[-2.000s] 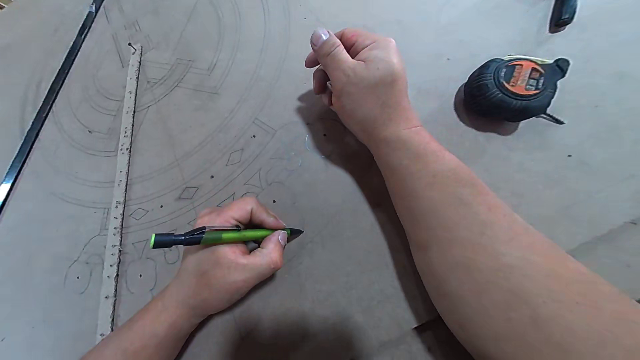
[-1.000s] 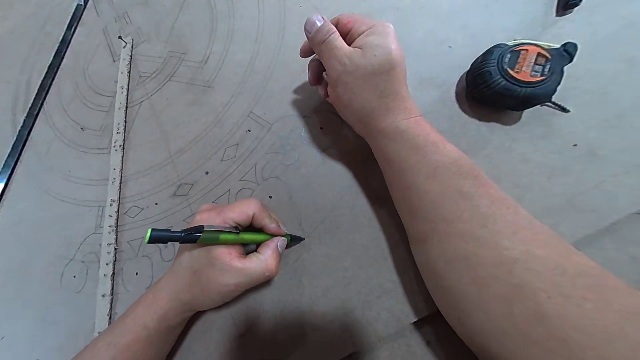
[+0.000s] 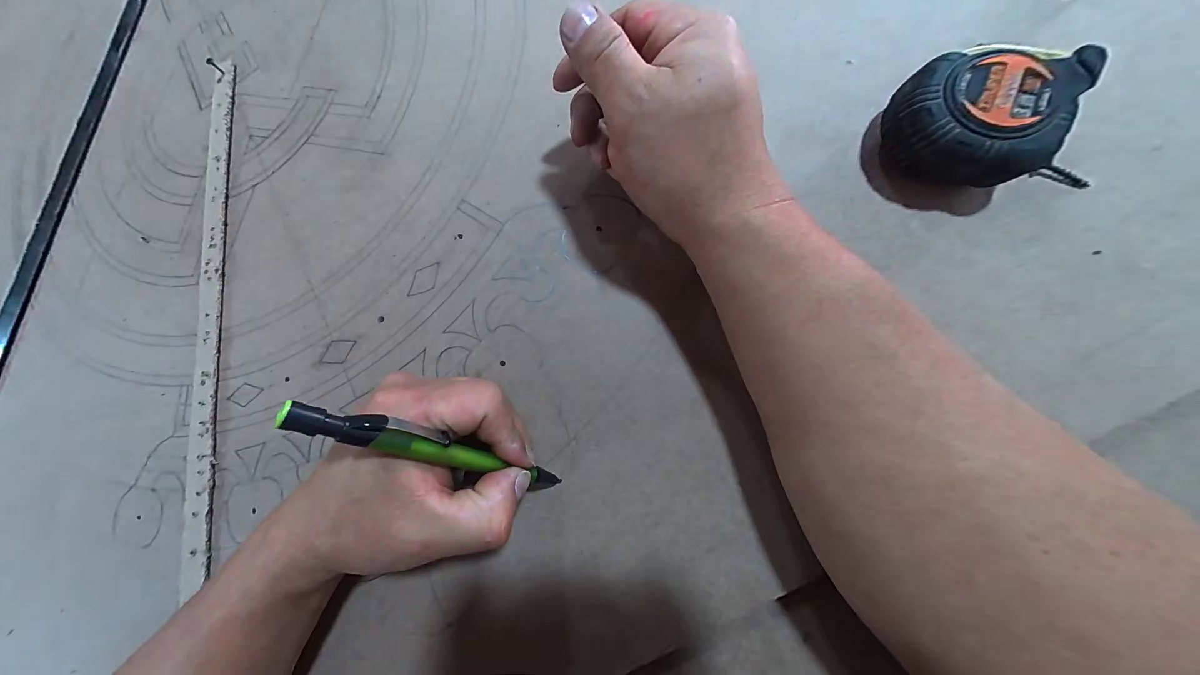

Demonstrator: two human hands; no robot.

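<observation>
My left hand (image 3: 431, 478) grips a green and black mechanical pencil (image 3: 441, 452), its dark tip pointing right, at or just above the large sheet of brown paper (image 3: 656, 450). Drawn curves, small diamonds and scroll shapes in pencil lie around and above that hand. My right hand (image 3: 666, 103) is at the upper middle, its fingers loosely curled; nothing shows in them, though their undersides are partly hidden. To its right sits a black tape measure with an orange label (image 3: 984, 117).
A pale strip with a row of holes (image 3: 211, 309) runs down the drawing from a nail (image 3: 216, 66) at its top end. A dark straight bar (image 3: 70, 178) slants along the left edge. Paper edges (image 3: 797, 591) show at the lower right.
The view has shifted slightly. Both hands have kept nearly the same pose, and the pencil remains in my left hand. A dark object at the top right edge has left the view.
</observation>
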